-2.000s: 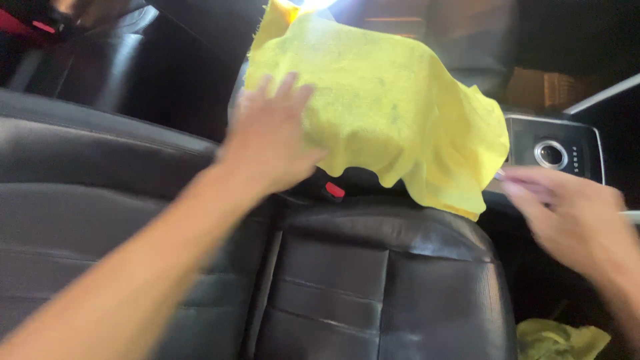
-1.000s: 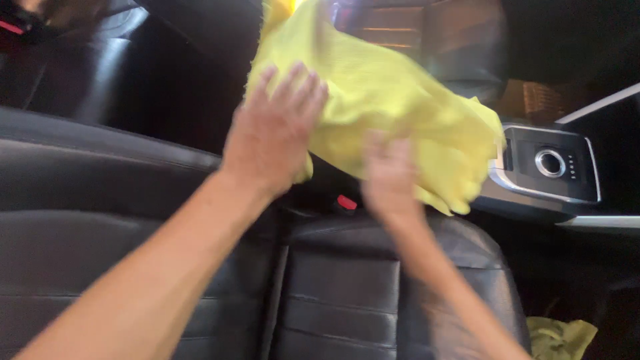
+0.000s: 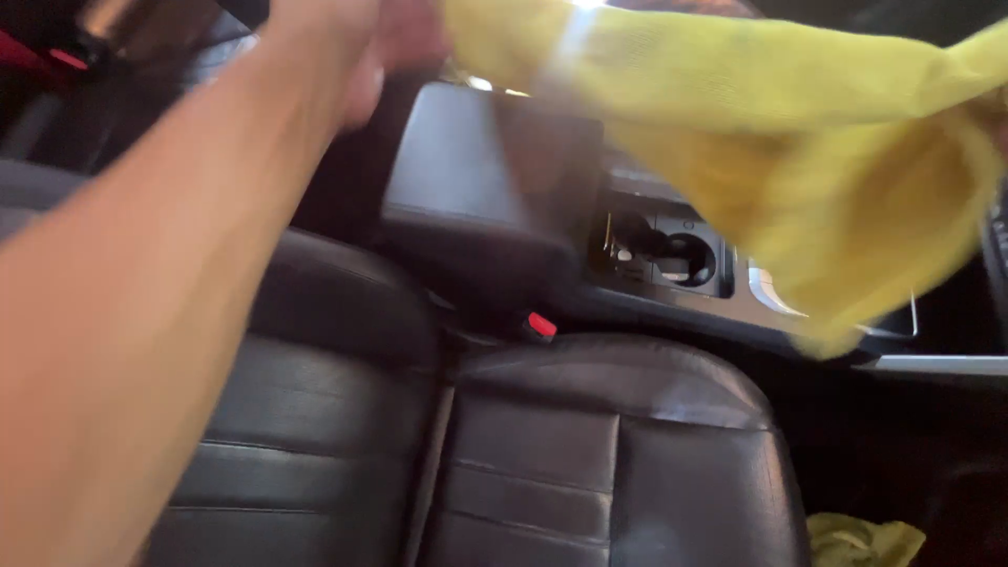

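Observation:
A yellow cloth (image 3: 756, 79) is stretched in the air above the car's centre console (image 3: 669, 303), and its lower part hangs loose and blurred. My left hand (image 3: 394, 55) grips the cloth's left end at the top of the view, though motion blurs the fingers. At the right edge, only a small part of my right hand (image 3: 994, 118) shows, at the cloth's other end; its grip is mostly cut off. Below the cloth, the armrest lid (image 3: 457, 157) and the cup holder (image 3: 689, 260) are in sight.
A black leather seat cushion (image 3: 535, 472) and its backrest (image 3: 291, 425) fill the lower middle. A red seat belt buckle (image 3: 541, 324) stands between seat and console. Another yellow cloth (image 3: 862, 539) lies low at the right, in the footwell. A second red buckle (image 3: 69, 59) is at upper left.
Earlier the cloth lay over the console; now it is lifted, uncovering the armrest and cup holder. My left hand has moved up, and my right hand has moved to the right edge.

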